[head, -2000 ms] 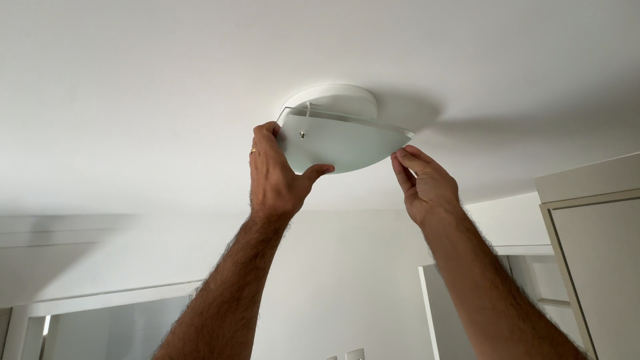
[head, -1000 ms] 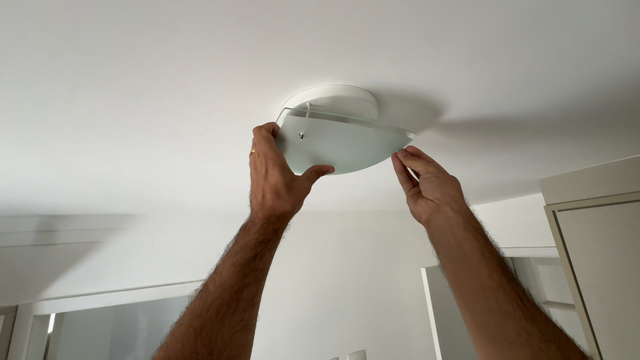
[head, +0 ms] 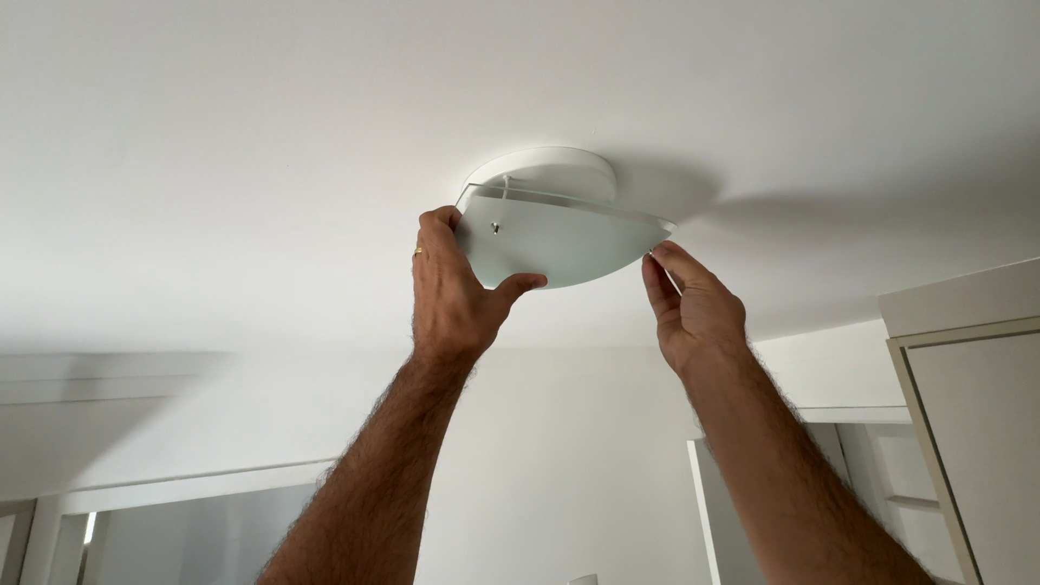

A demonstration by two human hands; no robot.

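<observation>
A frosted glass shade [head: 569,244] with a clear rim hangs tilted below the round white base [head: 540,166] of a ceiling light. My left hand [head: 459,288] grips the shade at its left edge, fingers behind it and thumb along its lower edge; a ring is on one finger. Near the left part of the glass a small metal screw or nut [head: 496,228] sticks out. Thumb and fingertips of my right hand [head: 691,296] pinch a small metal piece [head: 651,253], perhaps a screw or nut, at the shade's right edge. Its exact shape is mostly hidden.
The white ceiling [head: 244,146] surrounds the light. At the lower left is a white frame [head: 203,475] with a pane or opening. On the right stand a beige cabinet or door [head: 983,422] and a white panelled door [head: 902,479].
</observation>
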